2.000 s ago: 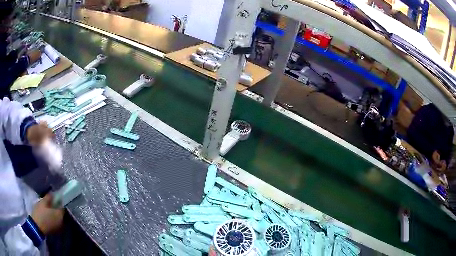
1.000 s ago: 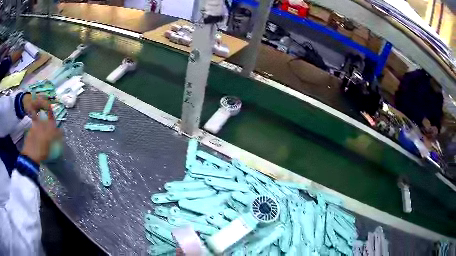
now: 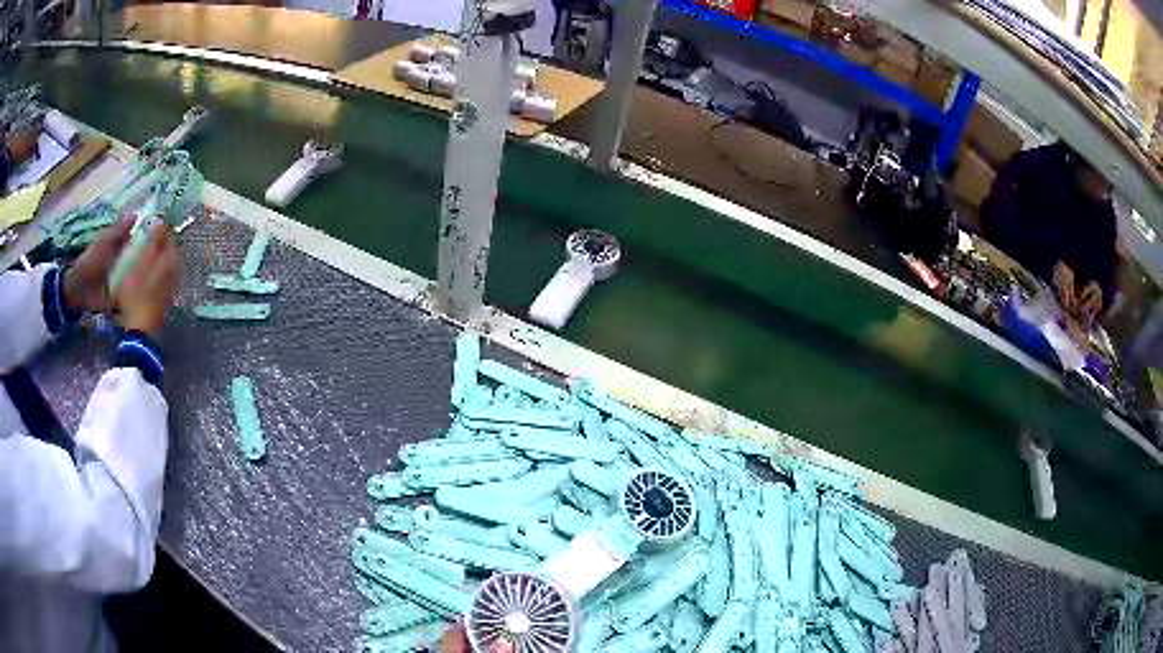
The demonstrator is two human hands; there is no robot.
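A handheld fan with a round white spoked grille [image 3: 520, 617] is at the bottom edge. Fingers of what looks like my left hand [image 3: 454, 638] show beside and below it, holding it; the rest of the hand is cut off. My right hand is not in view. Another white fan with a dark-centred grille [image 3: 657, 504] lies on a large heap of mint handle covers [image 3: 765, 549], its handle pointing down and left, partly behind the first fan.
Pink-grey covers [image 3: 944, 606] lie right of the heap. Loose mint covers [image 3: 246, 417] lie on the grey bench [image 3: 332, 383]. A neighbour's hands [image 3: 143, 271] hold a mint part at left. Spaced fans [image 3: 577, 278] lie on the green conveyor [image 3: 714, 344], behind a metal post [image 3: 472, 191].
The view has shifted, showing more of the pink-grey covers. A pale handle shape at the bottom is replaced by a grille facing up. The neighbour's hands have moved towards the mint parts at left.
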